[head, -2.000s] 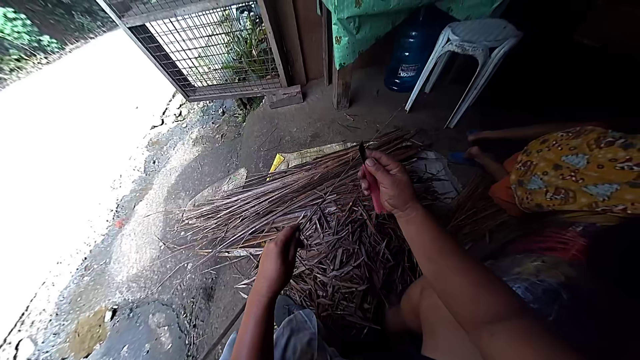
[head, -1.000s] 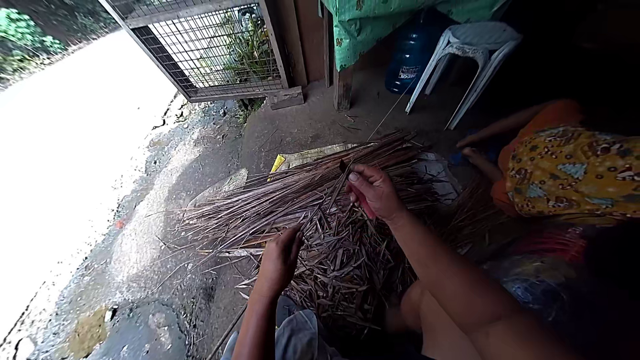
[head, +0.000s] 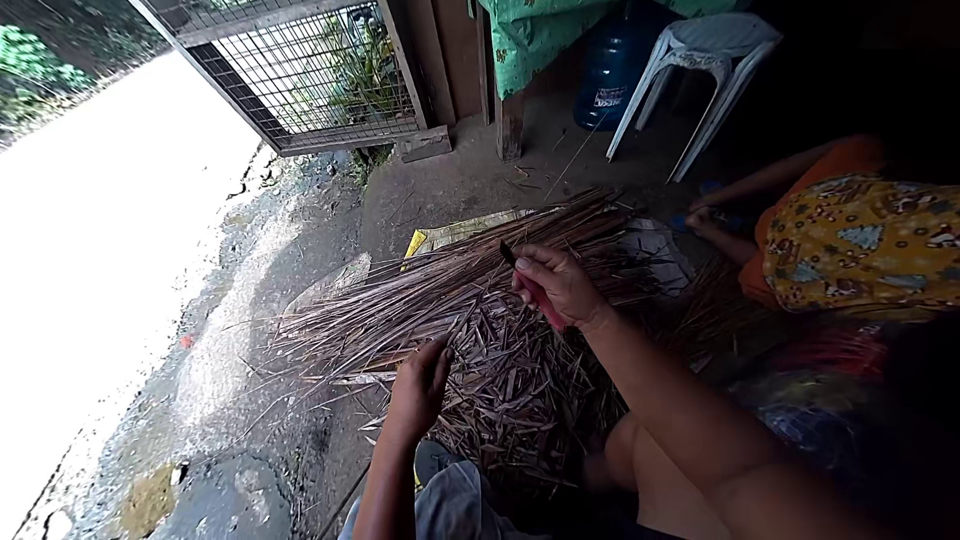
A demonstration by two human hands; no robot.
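My right hand (head: 553, 283) is closed around the red handle of a small knife (head: 538, 294), its short dark blade pointing up and left. Lower and to the left, my left hand (head: 426, 375) has its fingers pinched on what looks like the end of a thin dark strip. Beneath both hands lies a heap of short, dry leaf scraps (head: 517, 382). Behind it, a bundle of long, dry brown stalks or leaf ribs (head: 420, 292) stretches diagonally across a woven sack (head: 465, 229).
At right a person in a yellow patterned garment (head: 862, 240) sits close by. A white plastic stool (head: 712, 56), a blue water jug (head: 604, 75) and a green-cloth-covered table (head: 517, 45) stand behind. A wire-mesh gate (head: 315, 75) is at upper left, beside a bright road.
One second ago a long thin strip ran up from between my hands; now it does not show there. My right hand has turned, and the knife's red handle shows more fully.
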